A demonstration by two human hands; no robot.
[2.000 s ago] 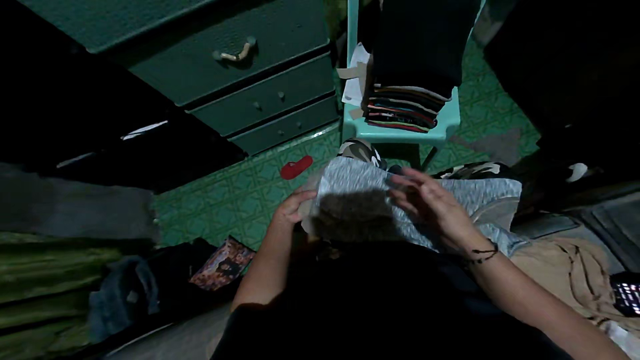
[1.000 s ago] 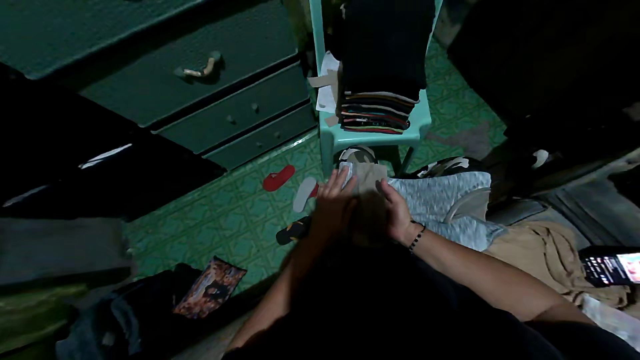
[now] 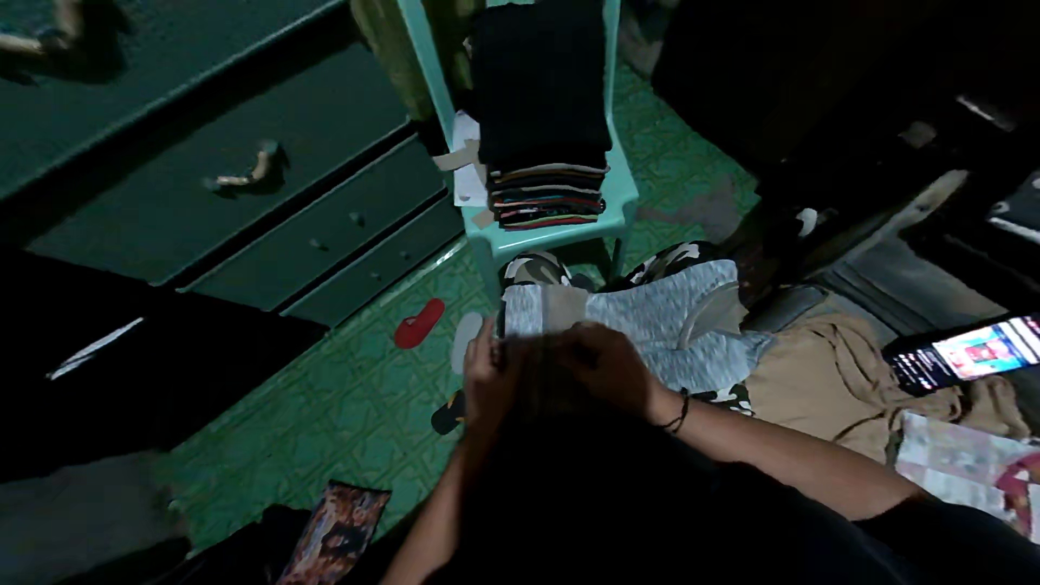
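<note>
A heather-grey garment (image 3: 666, 317) with a beige section lies across my lap, over camouflage-patterned trousers (image 3: 536, 266). My left hand (image 3: 487, 370) is at the garment's left edge, fingers bent against the cloth. Over its near part is my right hand (image 3: 605, 366), fingers curled at the fabric, with a dark bracelet on the wrist. Shadow hides the fingertips of both hands and the near edge of the cloth. Beyond my knees, a stack of folded clothes (image 3: 548, 195) rests on a light-green plastic chair (image 3: 561, 238), with black cloth on top.
A green chest of drawers (image 3: 325, 236) stands at the left. A red slipper (image 3: 419, 323), a pale slipper (image 3: 466, 341) and a dark one (image 3: 448, 414) lie on the green patterned floor. At my right are tan cloth (image 3: 821, 374), a lit phone (image 3: 967, 353) and a patterned cloth (image 3: 959, 463).
Two seconds ago my hands were spread apart over the grey garment. They came together over its left part, where a beige section now shows. The right part still lies across my lap.
</note>
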